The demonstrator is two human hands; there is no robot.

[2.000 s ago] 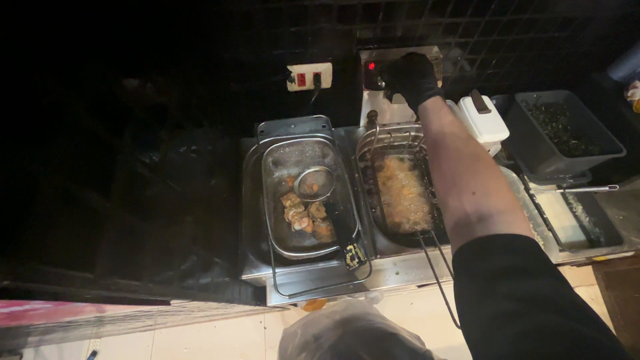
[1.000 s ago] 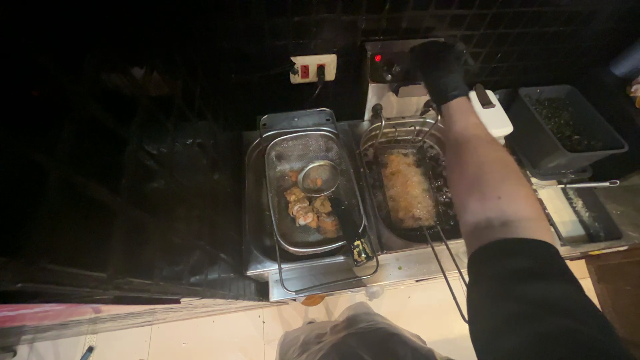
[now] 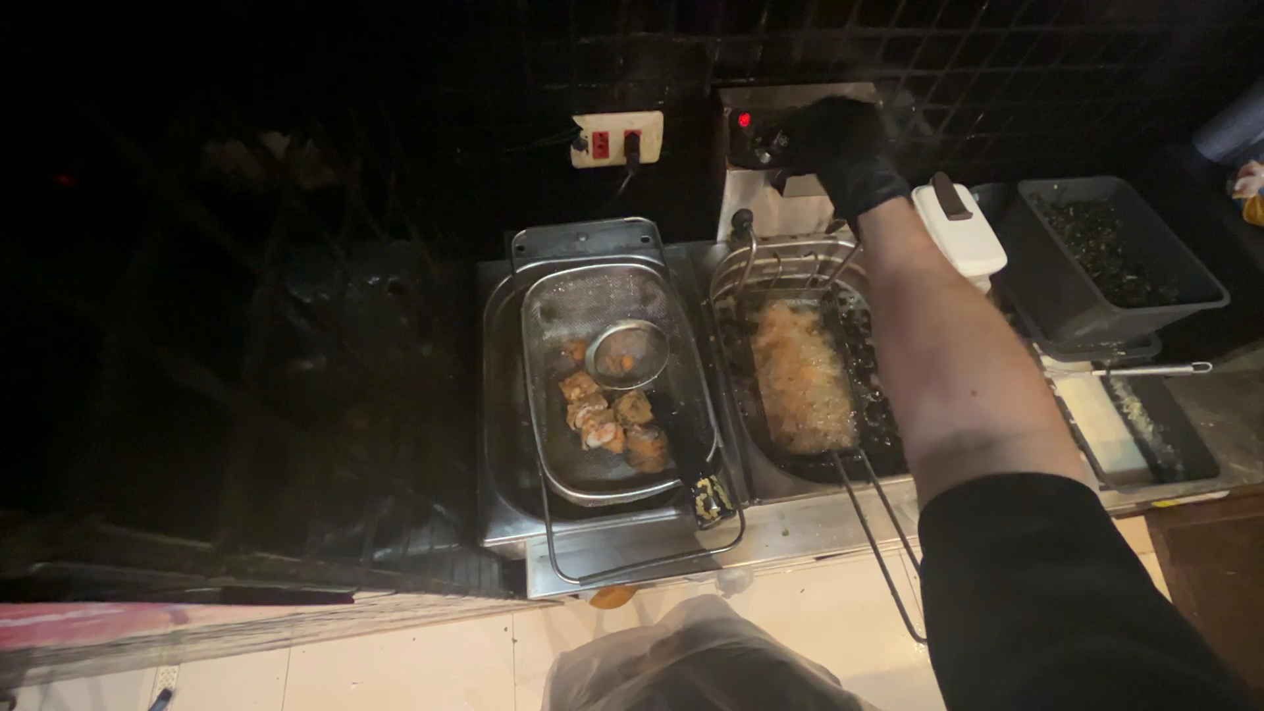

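My right hand [image 3: 849, 148], in a black glove, reaches to the control box [image 3: 750, 202] of the fryer, beside its knob and red light; the dark glove hides its fingers. Below it, food in a wire basket [image 3: 802, 380] bubbles in the oil of the right fryer well, the basket's long handle pointing toward me. In the left well sits a mesh fry basket [image 3: 553, 464] holding several fried pieces [image 3: 597, 425] and a small round strainer [image 3: 627, 354]. A black-handled utensil [image 3: 711, 499] lies across the basket's front right. My left hand is out of view.
A white lidded container [image 3: 963, 232] stands right of the fryer. Beyond it are a grey tub of dark green shreds [image 3: 1111, 247] and a dark tray [image 3: 1175, 444] with a metal-handled tool [image 3: 1150, 370] at its edge. A power outlet [image 3: 617, 138] is on the tiled wall.
My right hand stays up at the control box, with small shifts of hand and forearm. The food keeps bubbling in the right well.
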